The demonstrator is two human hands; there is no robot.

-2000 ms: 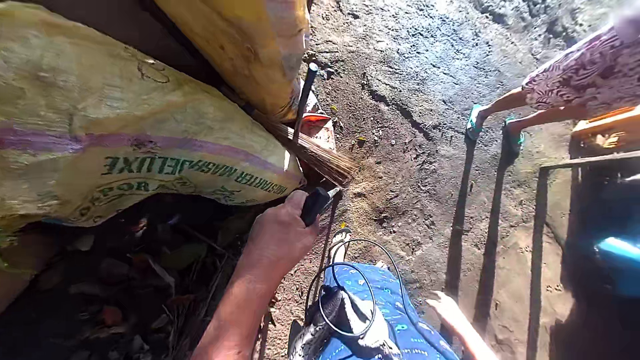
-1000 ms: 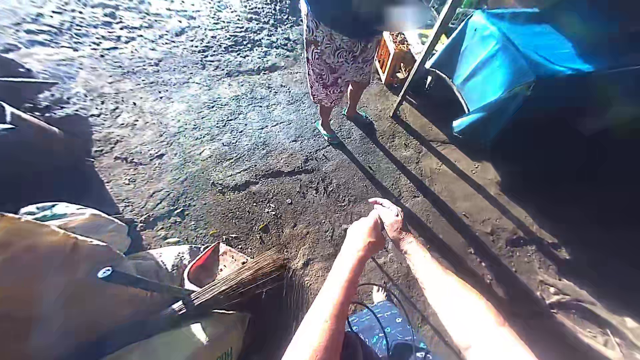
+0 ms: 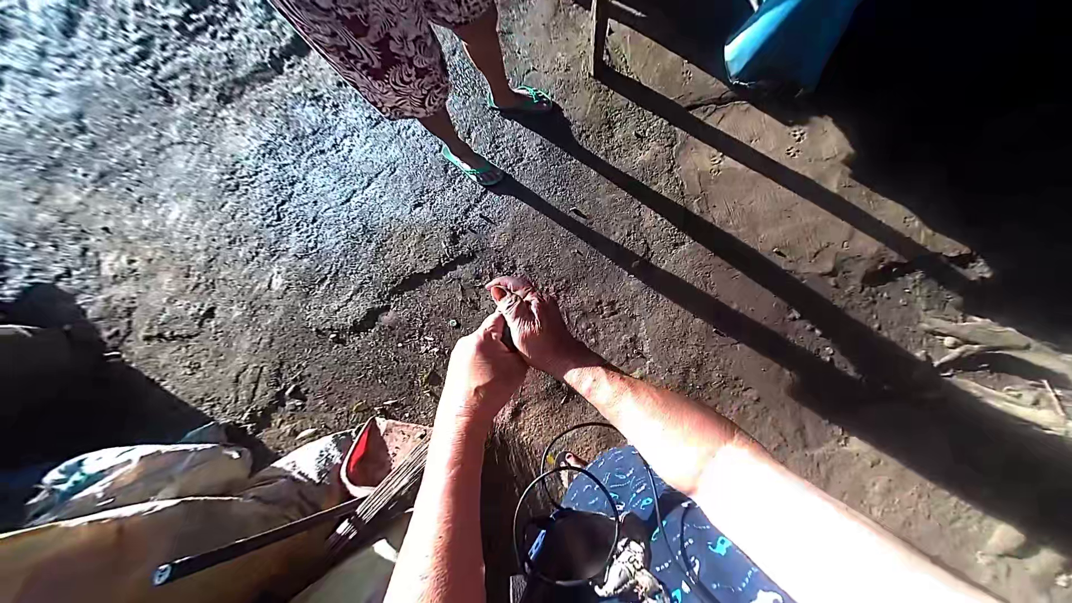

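Note:
My left hand (image 3: 486, 368) is closed around a small black object (image 3: 507, 337), a sliver of which shows between my two hands. My right hand (image 3: 534, 327) presses against it from the right, its fingers curled; whether it also grips the object is hidden. Both hands are together over the bare ground at the middle of the view. Below them a thin black cable (image 3: 586, 425) loops over the blue patterned cloth (image 3: 712, 540) on my lap.
A person (image 3: 477, 159) in a patterned garment and green flip-flops stands ahead. At lower left are filled sacks (image 3: 142, 544), a red-lined object (image 3: 360, 456), a stick broom (image 3: 381, 494) and a black rod (image 3: 260, 540). A wooden post (image 3: 598, 38) and blue tarpaulin (image 3: 783, 46) stand at upper right.
Two seconds ago my left hand held the black object near the broom, with my right hand apart from it. Now both hands are together. The view has swung greatly.

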